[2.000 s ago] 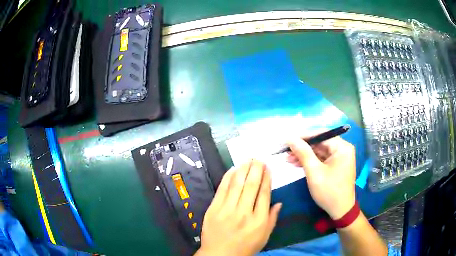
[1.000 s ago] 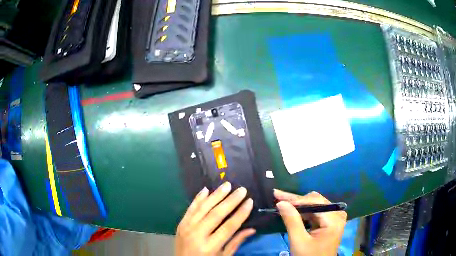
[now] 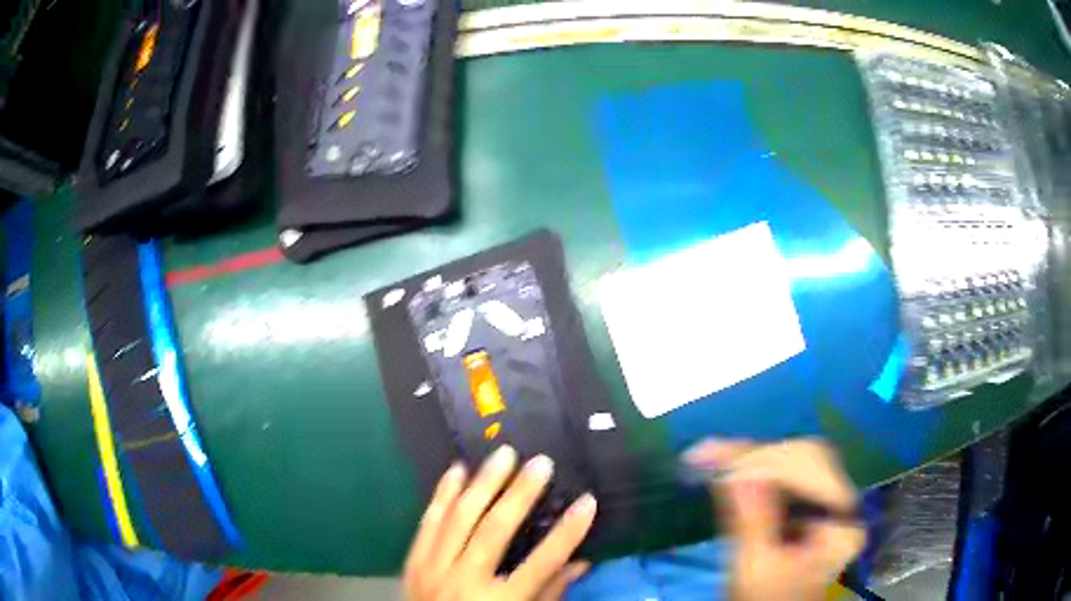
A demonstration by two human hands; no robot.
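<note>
A black phone mid-frame (image 3: 517,376) with two pale slanted strips and an orange flex cable (image 3: 484,385) lies on a black foam pad (image 3: 405,352) at the bottom centre. My left hand (image 3: 499,540) rests on the frame's lower end, fingers spread over it and hiding that end. My right hand (image 3: 787,505) is to the right of the pad, blurred, off the phone. It is closed around the dark pen-like tweezers (image 3: 810,512), which show only as a blurred dark streak. Whether the tweezers hold a part cannot be told.
White paper (image 3: 702,319) lies on blue film (image 3: 675,153). A clear blister tray of small parts (image 3: 957,282) is at right. Other phones (image 3: 374,94) on black pads stand at upper left. A black strip (image 3: 147,411) and a blue sleeve (image 3: 47,528) are at left; a cream rail (image 3: 705,26) crosses the top.
My left hand moved from beside the white paper onto the phone's lower end. My right hand moved from the paper to the phone's lower end, then away to the right. The camera view also shifted.
</note>
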